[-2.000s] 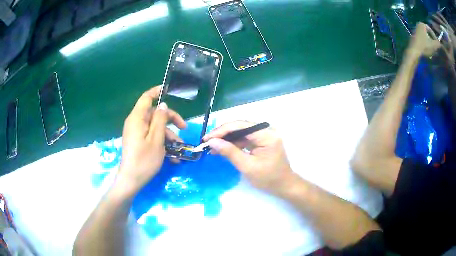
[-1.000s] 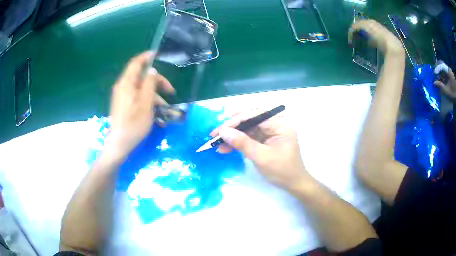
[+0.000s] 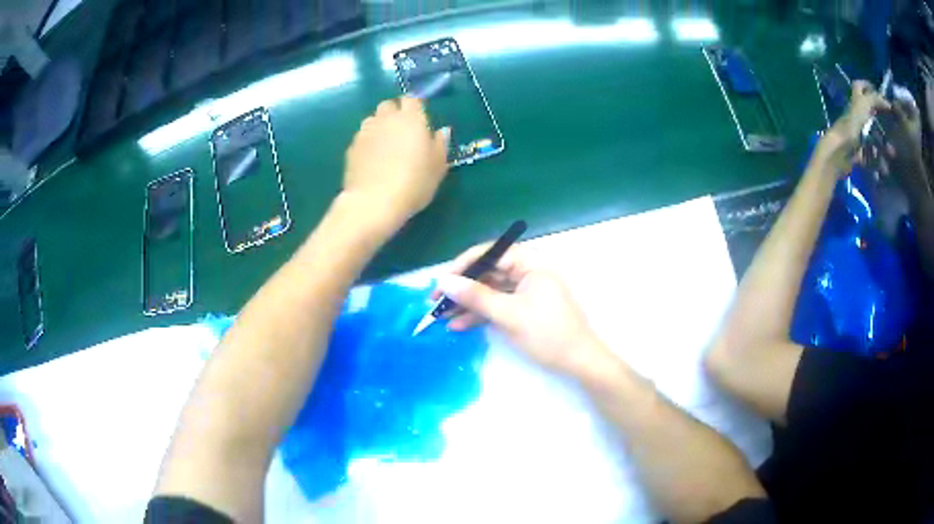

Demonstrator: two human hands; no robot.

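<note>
My left hand (image 3: 394,164) reaches over the green belt and is on the left edge of a phone frame (image 3: 466,107) lying there; its fingertips are partly hidden, so I cannot tell if they grip it. My right hand (image 3: 502,302) holds black tweezers (image 3: 494,253) with the pale tip pointing down-left, above the blue film heap (image 3: 384,384) on the white surface. The tip touches no phone frame.
On the green belt (image 3: 574,123), phone frames lie at left (image 3: 251,179), further left (image 3: 169,241) and at the far left edge. Another frame (image 3: 745,97) lies at right. A neighbour's arms (image 3: 778,266) and glossy blue film (image 3: 858,271) are at right. A black tray (image 3: 225,61) stands beyond the belt.
My left hand has let go of the frame it held and moved up and right to another frame on the belt. My right hand still holds the tweezers, their tip now away from any frame.
</note>
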